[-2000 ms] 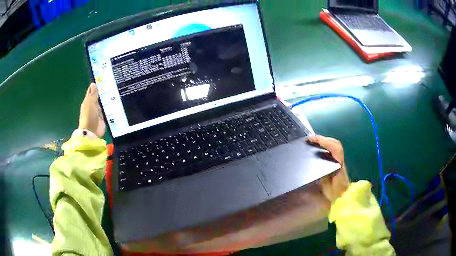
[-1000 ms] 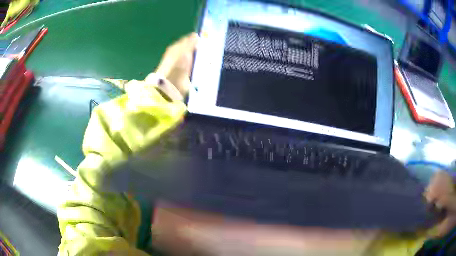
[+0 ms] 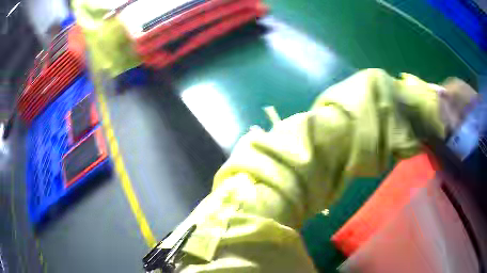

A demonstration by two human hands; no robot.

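The open laptop (image 3: pixel 470 136) is at the right edge of the picture, blurred and mostly cut off; a strip of its lit screen and dark body show. My left hand (image 3: pixel 458 104) is at the left edge of its screen, blurred, with the fingers against that edge. My left sleeve crosses the middle of the picture. An orange-red tray (image 3: pixel 390 205) with a pale pinkish sheet (image 3: pixel 416 234) on it lies below the laptop. My right hand is out of the picture.
Stacked red trays (image 3: pixel 203 40) stand at the bench's upper left. The green bench (image 3: pixel 229 69) runs to the right. Another person's yellow-green sleeve (image 3: pixel 115 45) is at upper left. A blue pallet-like base (image 3: pixel 48 149) and a yellow line (image 3: pixel 125 181) are on the floor.
The view has swung left, so the laptop has shifted to the right edge and my right hand has left the picture. The floor and red stacks at left have come into view.
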